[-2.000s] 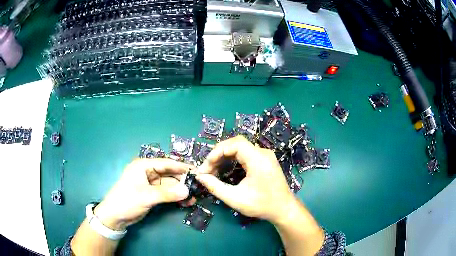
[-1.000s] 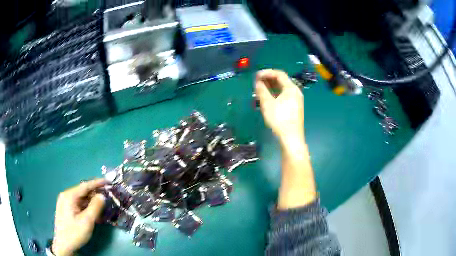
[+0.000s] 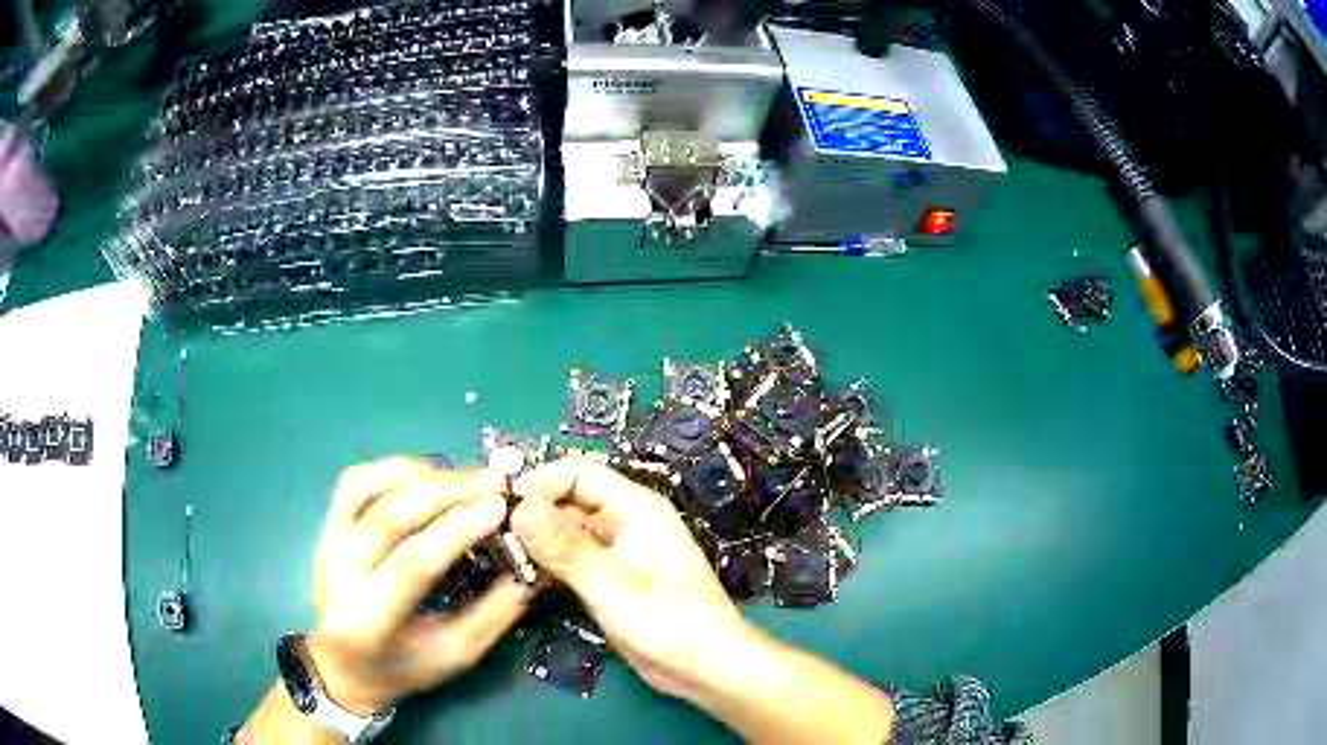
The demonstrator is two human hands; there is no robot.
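Note:
My left hand (image 3: 415,575) and my right hand (image 3: 626,568) meet in front of the heap. Their fingertips pinch one small square module (image 3: 518,556), seen nearly edge-on and mostly hidden by fingers. A heap of dark square modules (image 3: 793,502) with round centres and pale corner tabs lies mid-bench, just beyond and right of my hands. One module (image 3: 568,658) lies below my hands, partly covered. A single module (image 3: 1080,301) lies apart at the right. Several more modules (image 3: 1252,477) lie at the far right.
Clear component trays (image 3: 349,175) stand back left, beside a silver metal unit (image 3: 662,248) and a grey box (image 3: 888,182) with a lit red switch. A yellow-handled tool (image 3: 1160,306) and black hose are right. Two small leaded parts (image 3: 173,610) and a white sheet (image 3: 58,582) are left.
My right hand reached to the right, then came back to my left hand. One of two loose modules at the right is gone from its place. The view swung right and back.

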